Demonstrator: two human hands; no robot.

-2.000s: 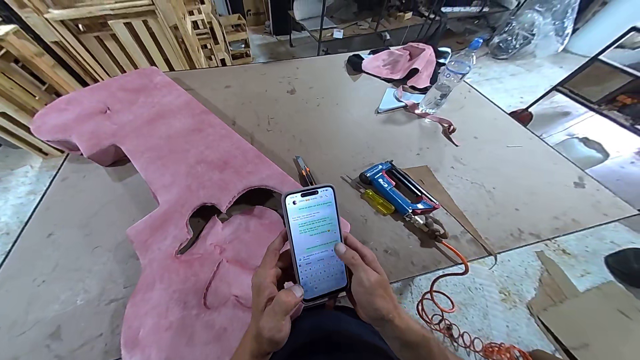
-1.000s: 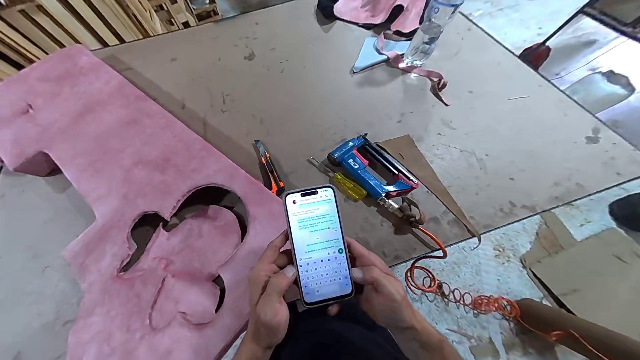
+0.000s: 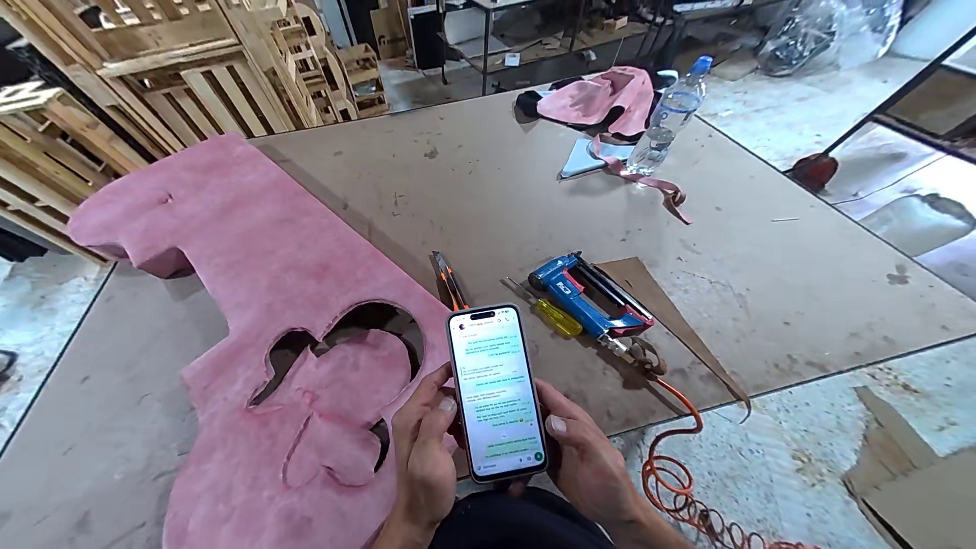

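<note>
A smartphone (image 3: 497, 393) with a lit chat screen is held upright between my left hand (image 3: 428, 454) and my right hand (image 3: 591, 457), one at each lower side. Left of it lies a large pink fabric-covered upholstery piece (image 3: 282, 252) with curved cut openings and a loose flap. Just beyond the phone rests a utility knife (image 3: 448, 280) with orange parts. A screwdriver with a yellow handle (image 3: 558, 317) lies beside a blue pneumatic staple gun (image 3: 591, 296), which is joined to an orange coiled air hose (image 3: 671, 473).
On the worktable (image 3: 457, 183) stand a plastic water bottle (image 3: 669, 122) and, beside it, pink and black fabric (image 3: 598, 99) and a pink strip (image 3: 648, 181). Brown cardboard (image 3: 671, 328) lies under the staple gun. Wooden frames (image 3: 191, 84) stand behind; cardboard (image 3: 923, 496) lies on the floor.
The on-screen keyboard seen earlier is gone, and messages fill the phone's screen. Both hands still hold the phone. The view has tilted up since one second ago.
</note>
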